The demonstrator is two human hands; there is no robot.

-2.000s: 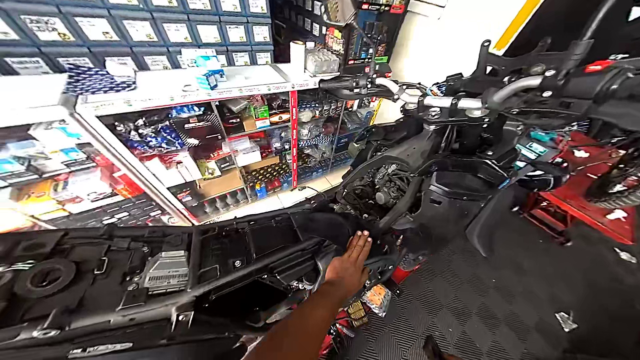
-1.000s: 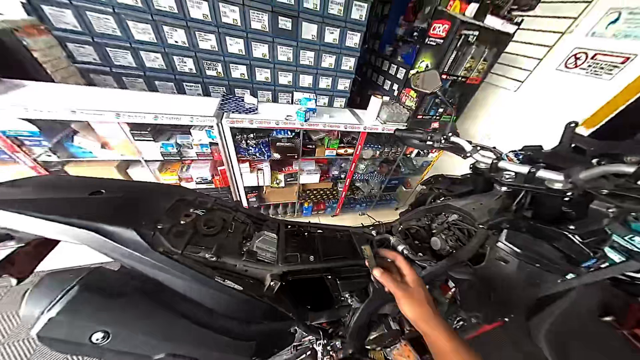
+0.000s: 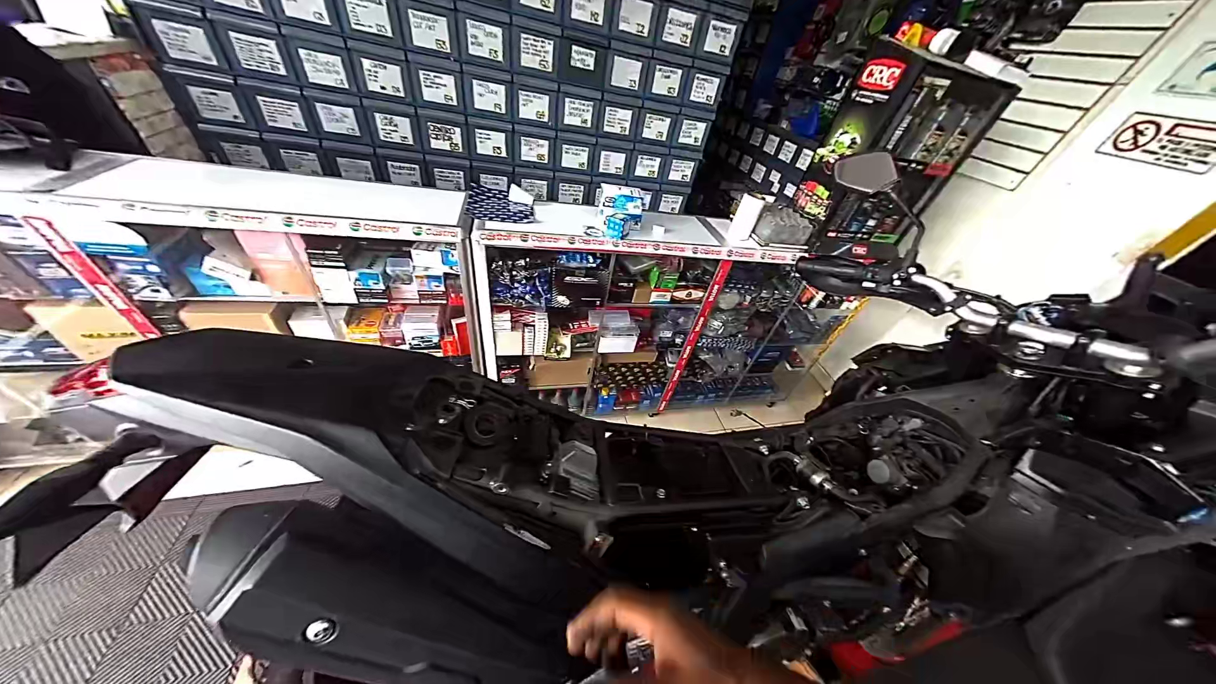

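My right hand [image 3: 655,635], blurred by motion, comes in at the bottom edge with curled fingers, low over the near side of a black motorcycle frame [image 3: 665,494]. Whether it holds anything cannot be made out. Just above it is a dark opening [image 3: 655,556] in the frame; to its left lies a black side case [image 3: 380,598] with a round lock. Exposed engine parts and hoses [image 3: 883,461] show farther right, ahead of the open seat area. My left hand is not in view.
Glass display cabinets [image 3: 627,332] full of boxed parts stand behind the motorcycle. Labelled storage drawers [image 3: 475,90] fill the wall beyond. The handlebar [image 3: 1045,332] and mirror [image 3: 866,173] rise at the right; the tail section [image 3: 256,380] reaches left.
My right hand was over the frame beside the engine area and is now lower, near the bottom edge. The view has swung toward the motorcycle's tail.
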